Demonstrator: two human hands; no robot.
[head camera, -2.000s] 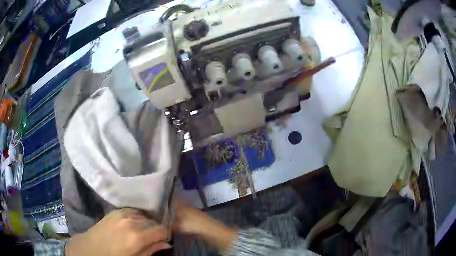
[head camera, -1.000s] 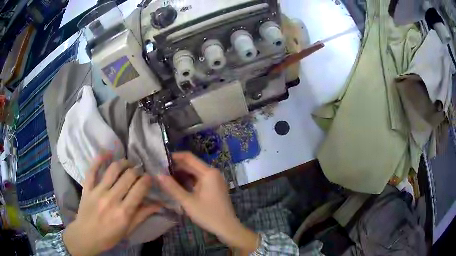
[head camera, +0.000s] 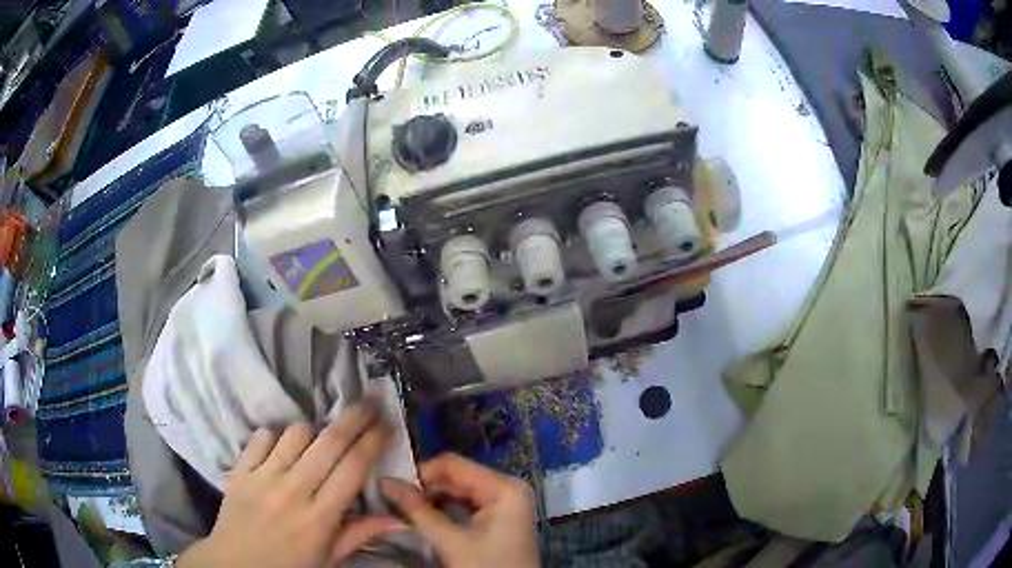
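The grey-brown garment piece (head camera: 172, 239) lies left of the overlock machine (head camera: 522, 105) and runs under both hands. A whitish lining piece (head camera: 205, 372) lies folded on it. My left hand (head camera: 294, 488) presses flat on the cloth with its fingers spread, fingertips just below the needle area (head camera: 383, 355). My right hand (head camera: 472, 516) pinches the cloth edge between thumb and fingers, right of my left hand. A strip of pale cloth (head camera: 388, 427) runs from the needle area down between the hands. The foot itself is hard to make out.
Four tension dials (head camera: 537, 255) line the machine front. Brown trimmings (head camera: 544, 416) lie on a blue patch (head camera: 572, 438) at the table edge. Pale green pieces (head camera: 810, 444) hang at right. Blue plaid cloth (head camera: 83, 366) lies at left. A thread cone (head camera: 726, 31) stands behind the machine.
My hands first moved up onto the cloth near the needle area; now my left hand lies flatter and my right pinches the edge slightly lower. The camera view has shifted, showing more behind the machine.
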